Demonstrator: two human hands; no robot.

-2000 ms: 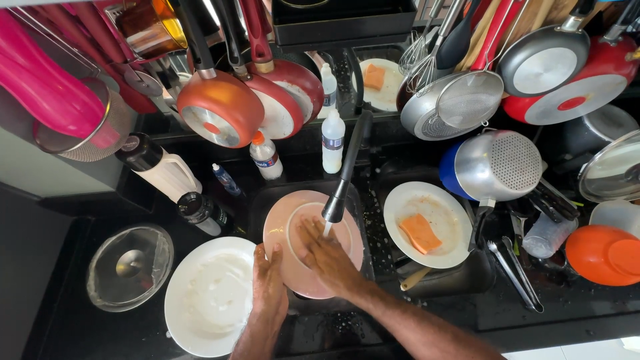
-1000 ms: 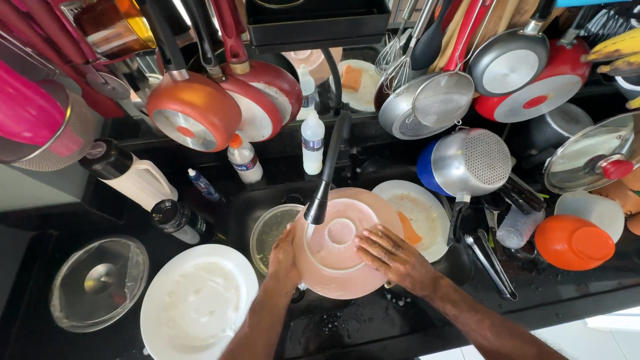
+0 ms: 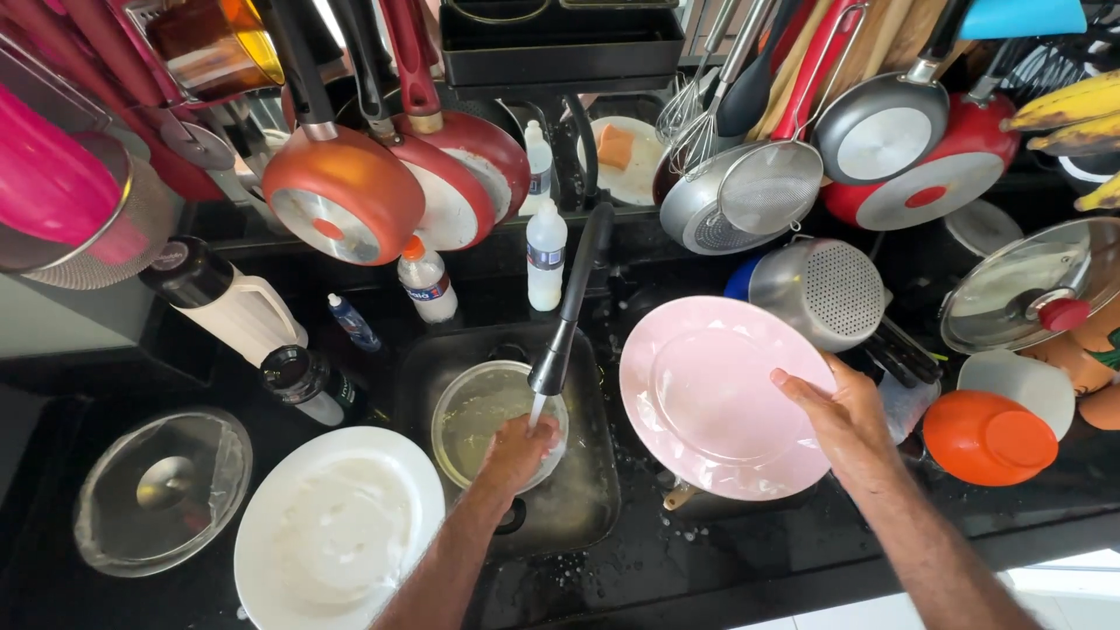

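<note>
My right hand (image 3: pixel 844 411) grips the right rim of a wet pink plate (image 3: pixel 726 394), thumb on its upper face, held over the right-hand part of the sink. Under the running stream of the black faucet (image 3: pixel 551 359) is my left hand (image 3: pixel 518 448), its fingers partly curled and nothing seen in them. Below that hand, a round pot or bowl of cloudy water (image 3: pixel 472 420) stands in the dark sink basin (image 3: pixel 586 507). A large white plate (image 3: pixel 341 534) with suds lies left of the basin. The plate with the orange sponge shows only as a reflection behind the faucet.
Behind the basin stand two plastic bottles (image 3: pixel 546 254) (image 3: pixel 427 284). A thermos (image 3: pixel 232 302), a dark jar (image 3: pixel 302 381) and a glass lid (image 3: pixel 164 490) are at left. Pans (image 3: pixel 341 197) hang above. At right are a steamer pot (image 3: pixel 818 293), an orange bowl (image 3: pixel 989 437) and another lid (image 3: pixel 1024 284).
The pink plate has moved right, away from the faucet, and shows its other face. My left hand has let go of it and is in the water stream.
</note>
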